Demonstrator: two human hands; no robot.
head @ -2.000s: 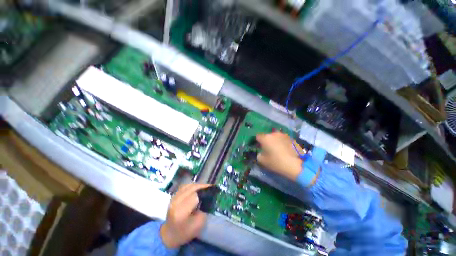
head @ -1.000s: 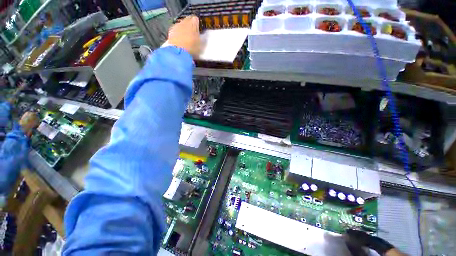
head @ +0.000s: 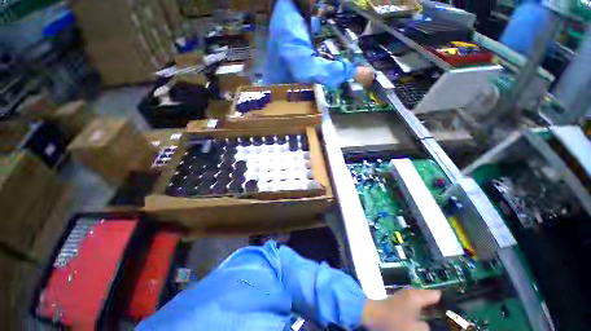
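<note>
A green circuit board (head: 382, 223) lies across the conveyor, with a long white heatsink bar (head: 428, 210) on it and a finned silver heatsink (head: 479, 210) along its far edge. A yellow part (head: 463, 236) stands beside the finned heatsink. My left hand (head: 403, 311) is low in the view, just past this board's near end, over another green board (head: 509, 315) that is cut off by the lower edge. Its fingers point right into a dark, blurred area; whether they hold anything cannot be told. My right hand cannot be made out.
A carton (head: 240, 207) holds a white tray with dark cylinders at left; a second carton (head: 282, 110) stands behind. Red-lined black bins (head: 87, 275) are lower left. Another worker's hand (head: 364, 75) is over a farther board. Conveyor rails (head: 347, 213) and a parts shelf (head: 463, 61) flank the boards.
The view has swung left along the line. My left arm, earlier raised to the upper shelf, is now low by the boards. The right hand's dark fingertips, earlier over the nearer board, are no longer distinguishable.
</note>
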